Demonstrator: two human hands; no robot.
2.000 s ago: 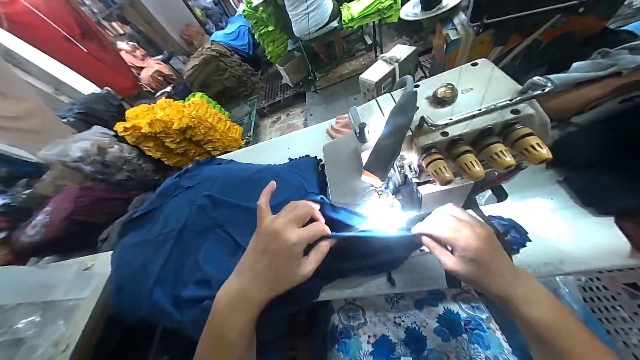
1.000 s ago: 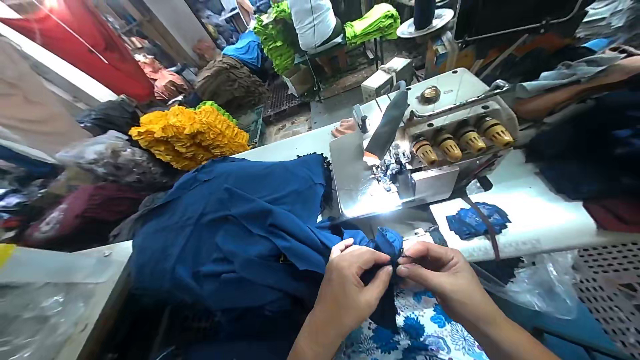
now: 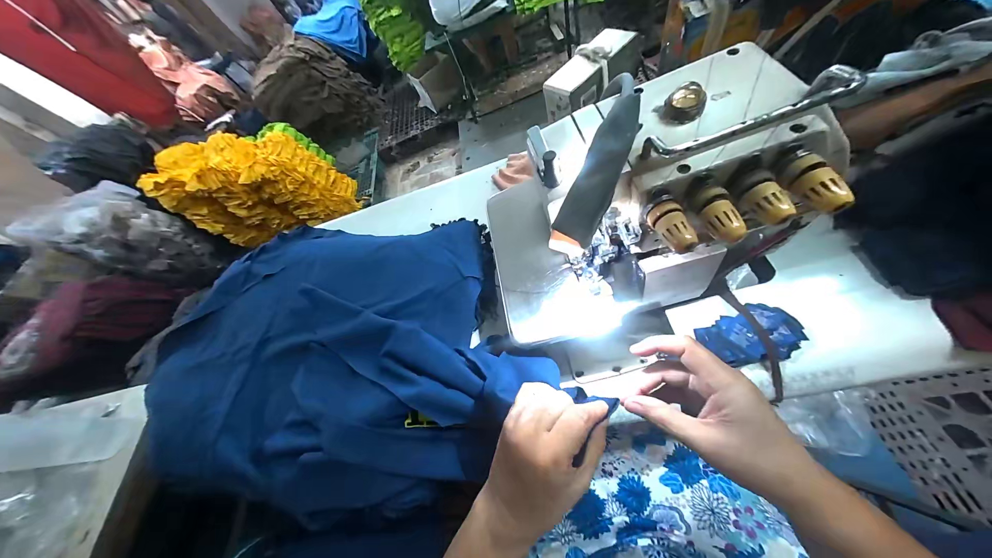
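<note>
A pile of navy blue fabric (image 3: 333, 349) spreads over the left part of the sewing table. My left hand (image 3: 546, 449) pinches a gathered edge of it between thumb and fingers. Just right of that edge, my right hand (image 3: 709, 403) has its fingers apart, the thumb tip close to the cloth; whether it touches is unclear. Beyond both hands stands an overlock sewing machine (image 3: 744, 101) with a row of yellow-brown tension knobs (image 3: 725, 219) and a bright light over its metal plate (image 3: 535, 271). Small blue patterned fabric pieces (image 3: 752, 333) lie on the table right of the plate.
Yellow fabric bundles (image 3: 248, 186) and plastic-wrapped bundles (image 3: 116, 225) are stacked at the left. Floral blue and white cloth (image 3: 666, 504) lies below my hands. A perforated plastic crate (image 3: 938, 434) is at the right, dark cloth (image 3: 914, 178) above it. A metal box (image 3: 593, 74) stands behind the machine.
Two seconds ago both hands held the blue cloth at the machine's lit plate; one second ago they pinched it together nearer me. Now my right hand's fingers have opened, while the left keeps hold.
</note>
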